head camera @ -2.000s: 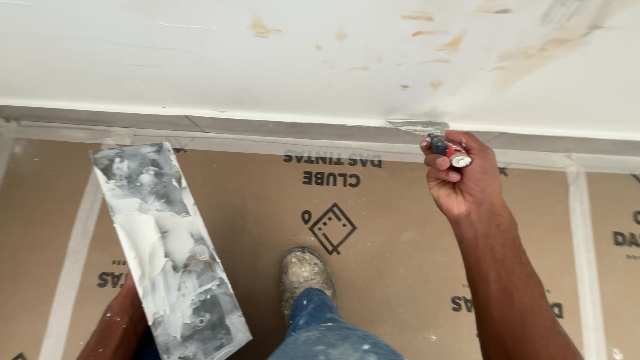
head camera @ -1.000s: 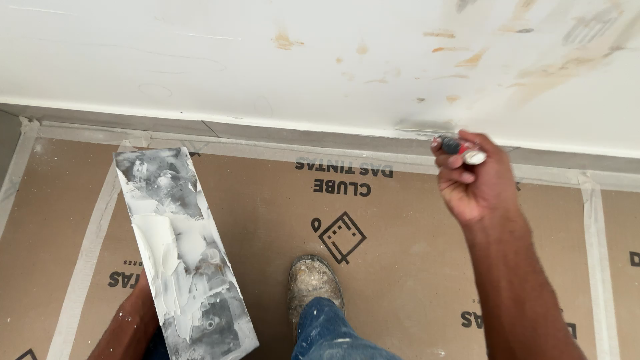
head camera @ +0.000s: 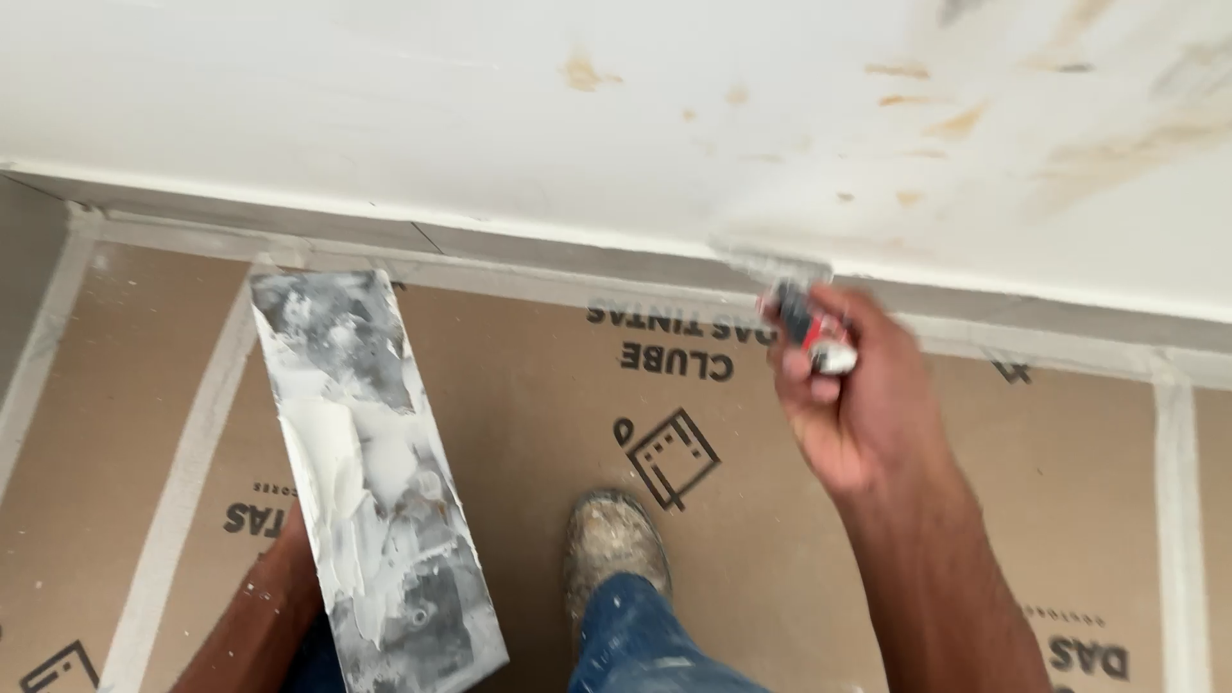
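My right hand grips the red and black handle of a putty knife. Its blade, blurred, lies at the bottom of the white wall, just above the grey baseboard. On the left, a long metal plastering trowel is held flat with white filler smeared over its face. My left forearm runs beneath the trowel, which hides the left hand and its hold. Tan and grey patches mark the wall at the upper right.
Brown printed floor paper is joined by strips of pale masking tape and taped along the baseboard. My spattered boot stands on it, below a jeans leg. A grey surface meets the wall at the left.
The putty knife and my right hand have moved left along the bottom of the wall. The trowel remains on the left with filler on it. The view has shifted somewhat.
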